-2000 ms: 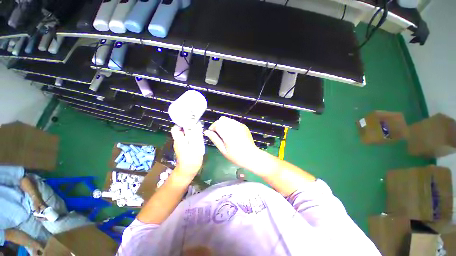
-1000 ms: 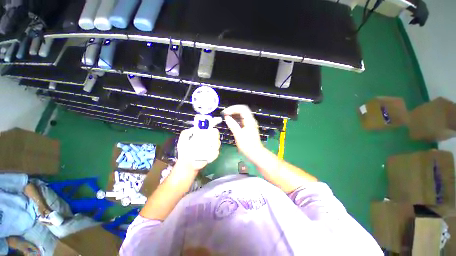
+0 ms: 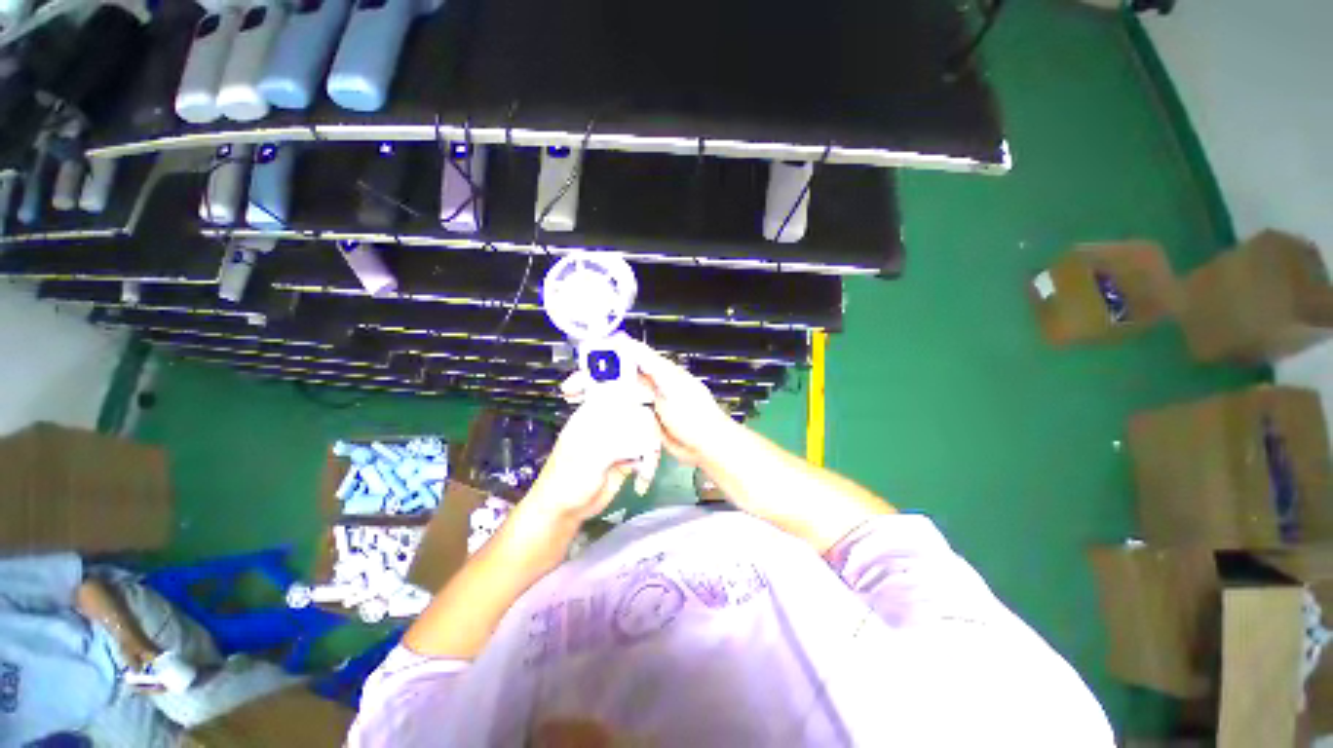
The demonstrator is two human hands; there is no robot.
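Note:
A white handheld fan [image 3: 589,297] is held upright in front of me, its round spoked head at the top. Its small dark display [image 3: 604,365] glows blue just below the head. My left hand [image 3: 599,439] is closed around the handle. My right hand [image 3: 676,398] touches the fan's right side beside the display; its fingertips are partly hidden, so its exact grip cannot be told. The lower handle is hidden by the hands.
A black rack [image 3: 702,88] with fans and cords on its shelves stands ahead. Cartons of light blue [image 3: 389,476] and white [image 3: 377,563] fans are at lower left, near a seated person [image 3: 88,643] and blue stool [image 3: 241,602]. Brown cartons [image 3: 1221,475] stand at right.
My right hand has moved left from beside the fan onto it. The fan first showed its pale side; now its spoked side and display face me. The view has shifted slightly.

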